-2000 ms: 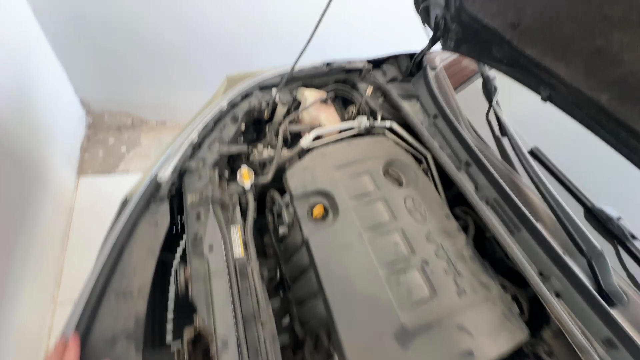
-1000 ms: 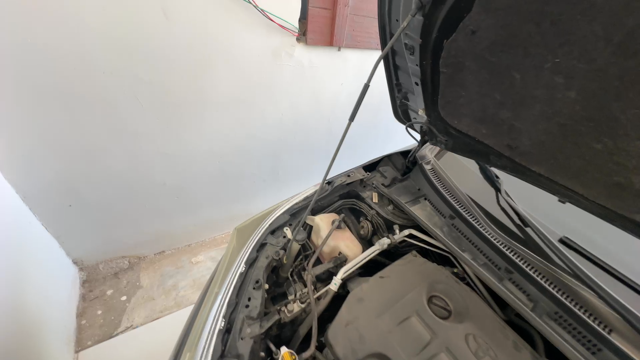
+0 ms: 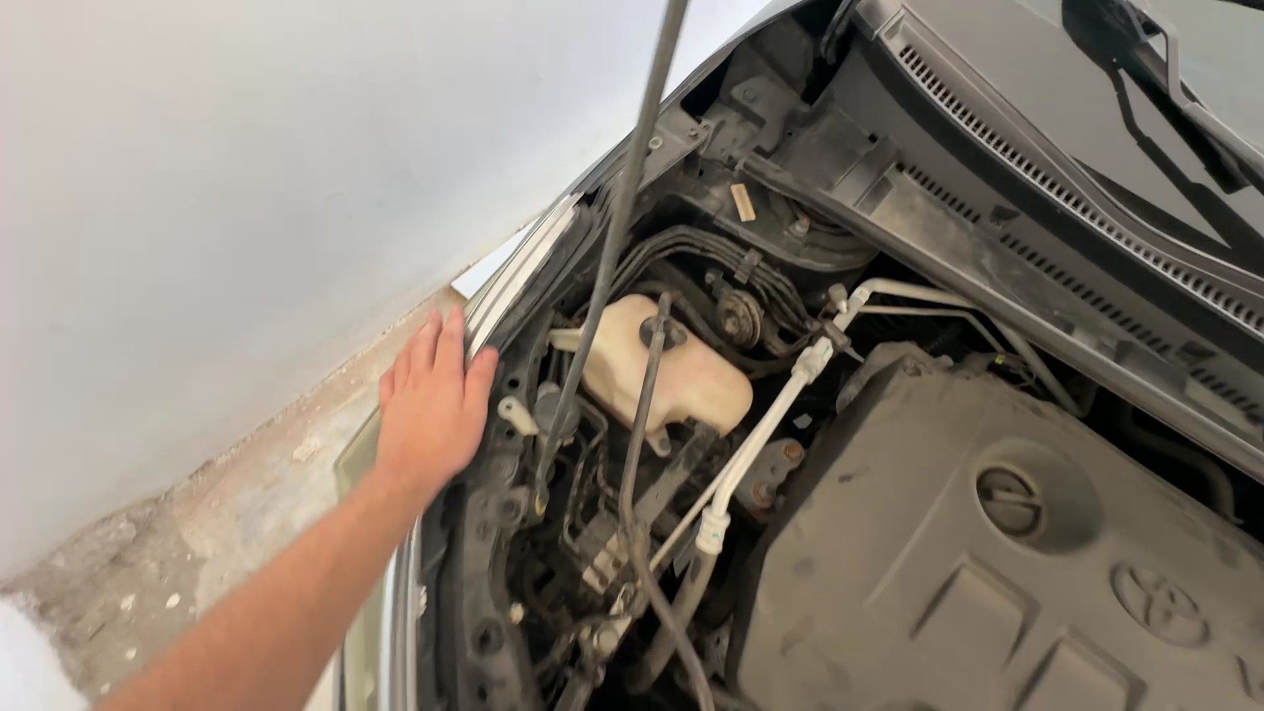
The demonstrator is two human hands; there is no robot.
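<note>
My left hand (image 3: 433,400) rests palm down on the outer edge of the car's front fender and headlight (image 3: 518,272), fingers slightly spread, holding nothing. Just to its right are the black hood prop rod (image 3: 617,212), rising from the engine bay's side, and a yellowed plastic coolant reservoir (image 3: 657,365) with a dark cap and a rubber hose (image 3: 642,415) leading off it. Further right lies the grey plastic engine cover (image 3: 889,533) with its oil filler cap (image 3: 1009,501). My right hand is out of the picture.
A white wall (image 3: 247,197) stands close along the car's far side, above a rough concrete floor strip (image 3: 148,543). Metal pipes (image 3: 770,425) cross beside the engine cover. The cowl grille (image 3: 1047,197), a wiper arm (image 3: 1175,168) and the windshield are at upper right.
My left hand and forearm have come into view over the fender edge; one second ago no hand showed. The view has moved closer to the reservoir corner, and the raised hood has left it.
</note>
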